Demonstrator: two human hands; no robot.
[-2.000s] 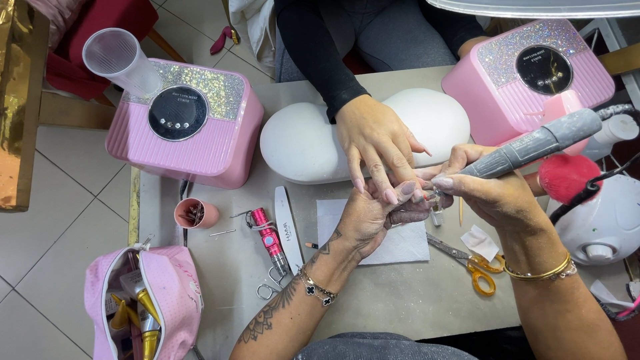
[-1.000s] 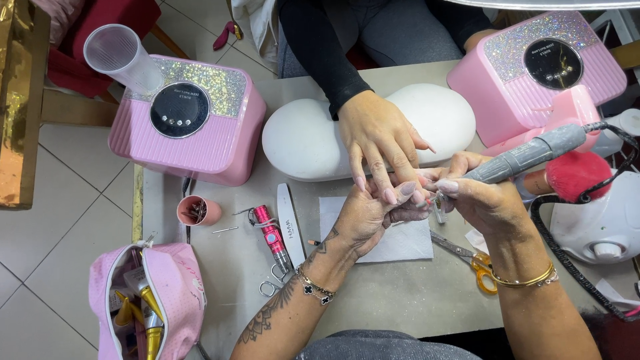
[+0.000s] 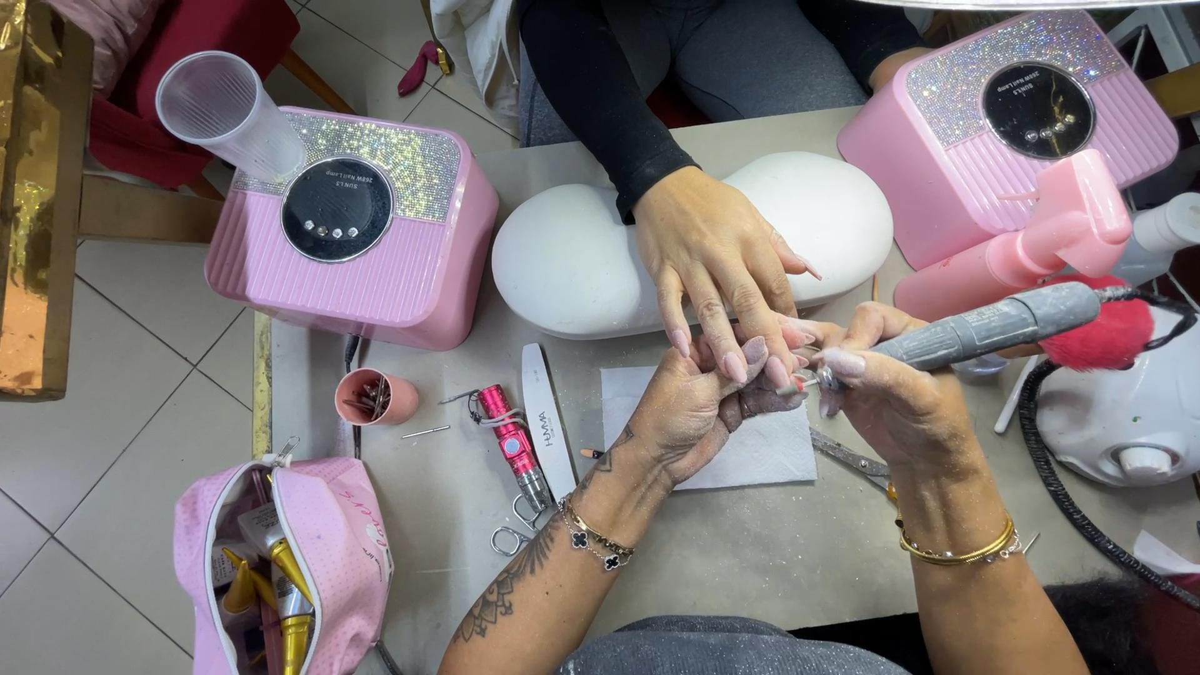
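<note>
My right hand grips the grey handpiece of an electric nail drill, its bit close to a fingertip of the other person's hand. From below, my left hand holds that person's fingers, dusted with white powder. The person's hand lies palm down, its wrist over a white double-lobed hand rest, with long pale nails. Beneath my hands lies a white paper towel. A black coiled cord runs from the handpiece's rear past a white round machine.
Two pink nail lamps flank the hand rest, a plastic cup on the left one. Nearby are a pink spray bottle, scissors, a nail file, a red flashlight, a small pink cup and an open pouch.
The drill handpiece has swung to a flatter angle in my right hand. My left hand keeps its hold on the other person's fingers.
</note>
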